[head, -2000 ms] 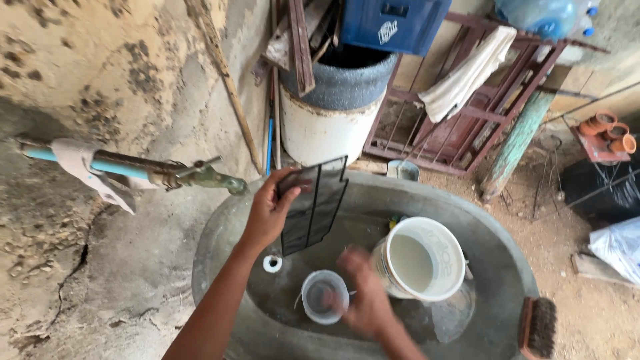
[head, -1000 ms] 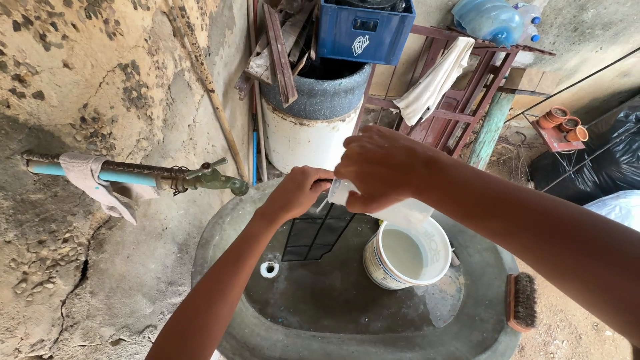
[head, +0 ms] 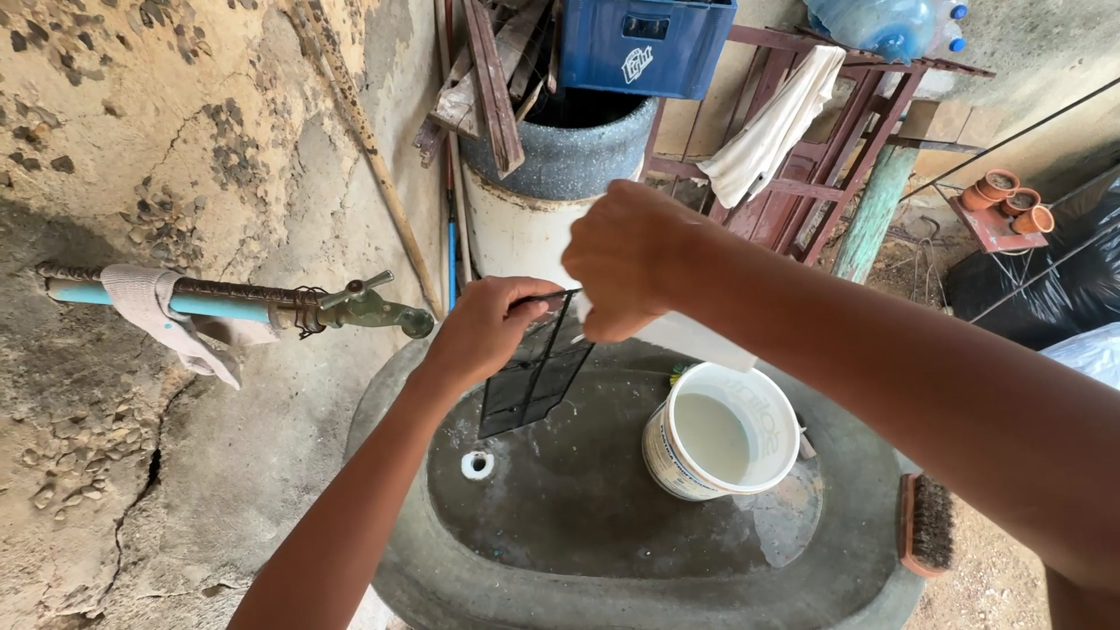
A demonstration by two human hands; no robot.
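My left hand (head: 490, 328) grips the top edge of a black framed mesh panel (head: 535, 372), which hangs tilted over the left part of a grey concrete basin (head: 604, 569). Just right of it, my right hand (head: 617, 262) is closed on a translucent plastic container (head: 696, 339), tipped beside the panel's top; my hand and forearm hide part of it. Below my right forearm a white plastic bucket (head: 661, 451) with cloudy water stands in the basin. A white drain fitting (head: 478, 465) shows in the basin floor, left of the bucket.
A brass tap (head: 376, 311) juts from the wall at left, with a cloth (head: 153, 306) over its pipe. A scrub brush (head: 927, 525) lies on the basin's right rim. Behind stand a large drum (head: 525, 232) with wood pieces and a blue crate (head: 647, 52).
My right hand has risen from low in the basin to beside the panel's top, and the small container seen on the basin floor earlier is no longer there. My left hand keeps hold of the panel.
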